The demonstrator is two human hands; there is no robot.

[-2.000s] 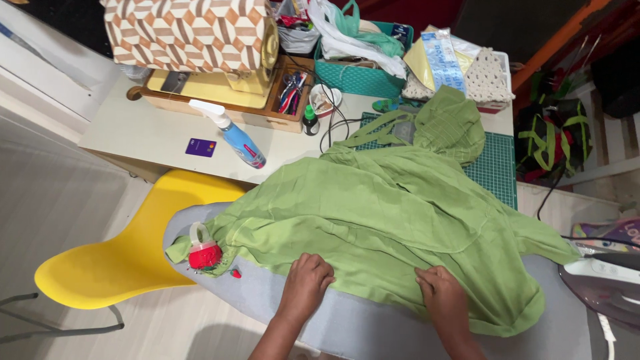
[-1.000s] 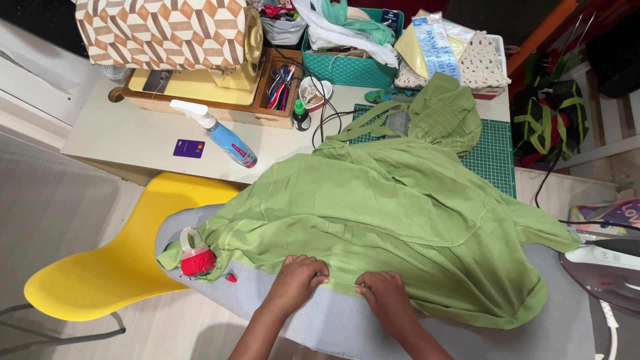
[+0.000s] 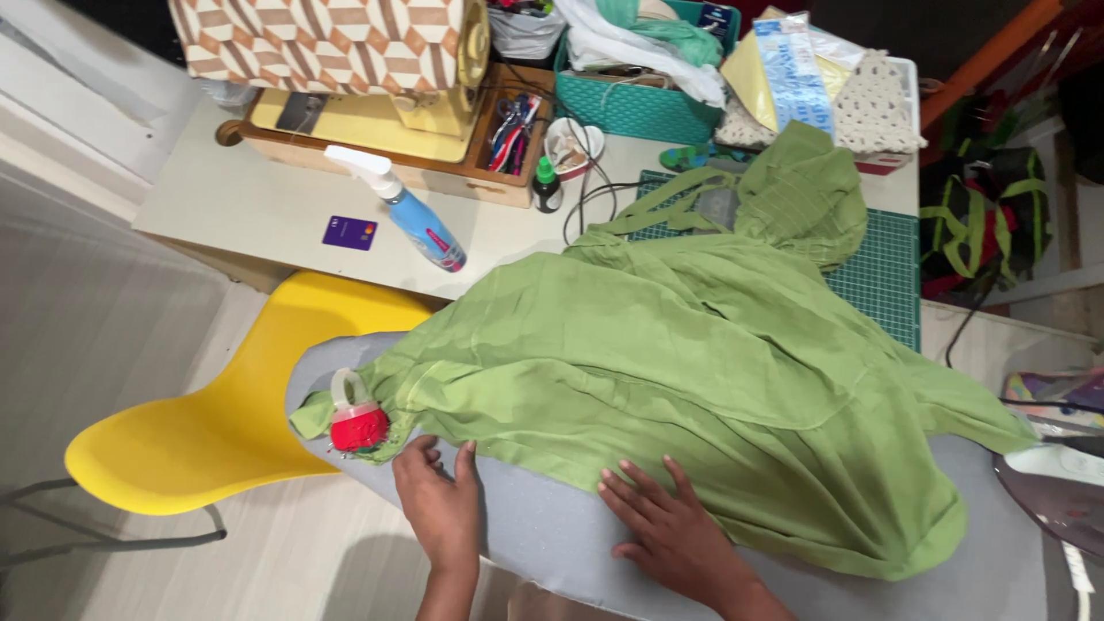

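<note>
A green garment point(image 3: 604, 345) lies spread over a grey ironing board point(image 3: 552, 517), its gathered upper part resting on the table. My left hand point(image 3: 438, 500) is at the garment's near edge, toward the board's left end, fingers curled; whether it pinches the cloth cannot be told. My right hand point(image 3: 664, 526) lies with spread fingers on the near edge of the cloth. Beside my left hand, a red pincushion point(image 3: 358, 429) with a white band sits on the garment's left end, pins stuck in it. A steam iron point(image 3: 1056, 487) stands at the board's right end.
Behind the board, the white table point(image 3: 285, 207) holds a spray bottle point(image 3: 423, 226), a purple card point(image 3: 349, 233), a covered sewing machine point(image 3: 345, 52), a teal basket point(image 3: 638, 108) and a green cutting mat point(image 3: 880, 267). A yellow chair point(image 3: 198, 431) stands left. Cables run across the table.
My hands were close together at the garment's near edge; now my left hand is further left, near the pincushion, and my right hand has opened flat. The small red piece near the pincushion no longer shows.
</note>
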